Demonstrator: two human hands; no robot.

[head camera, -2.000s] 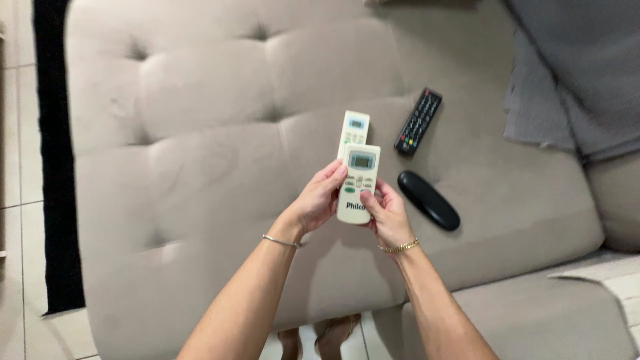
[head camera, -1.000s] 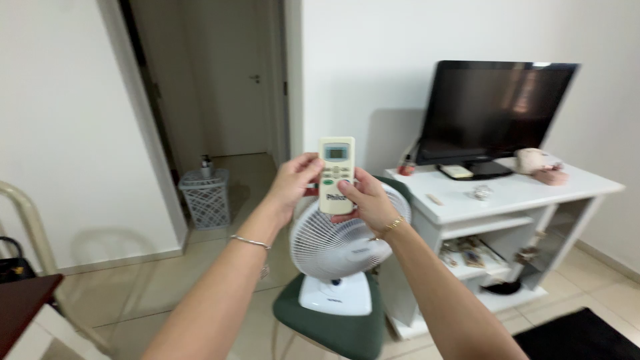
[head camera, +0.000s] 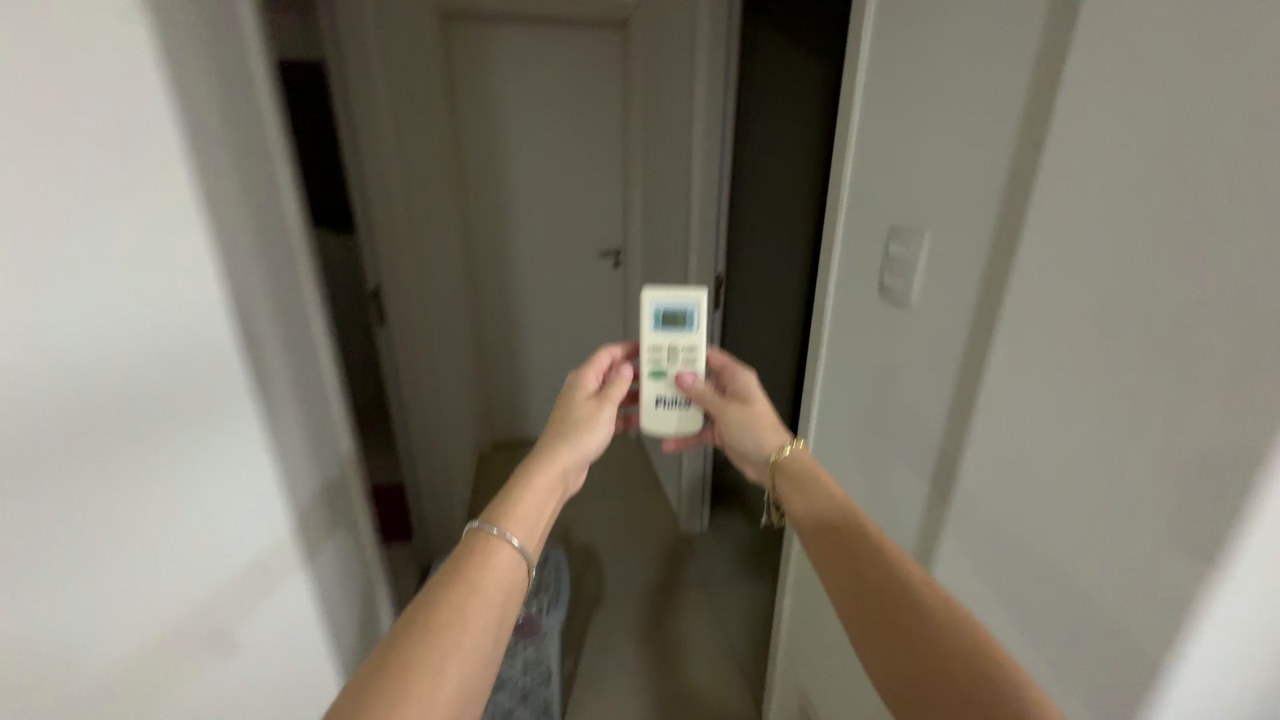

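A cream Philco remote control (head camera: 673, 415) with a small display is upright between my two hands, its buttons facing me. My left hand (head camera: 592, 410) holds its left edge, with the fingers partly hidden behind it. My right hand (head camera: 738, 410) grips the right side, and its thumb rests on the lower front near the buttons. A silver bracelet is on my left wrist and a gold-coloured one on my right.
A closed white door (head camera: 545, 220) with a lever handle stands at the hallway's end. Dark doorways lie on both sides. A light switch (head camera: 904, 266) is on the right wall. A grey laundry basket (head camera: 535, 630) stands on the floor at lower left.
The view has moved from the sofa, past the fan and television, to the hallway entrance. Both hands have kept hold of the remote throughout.
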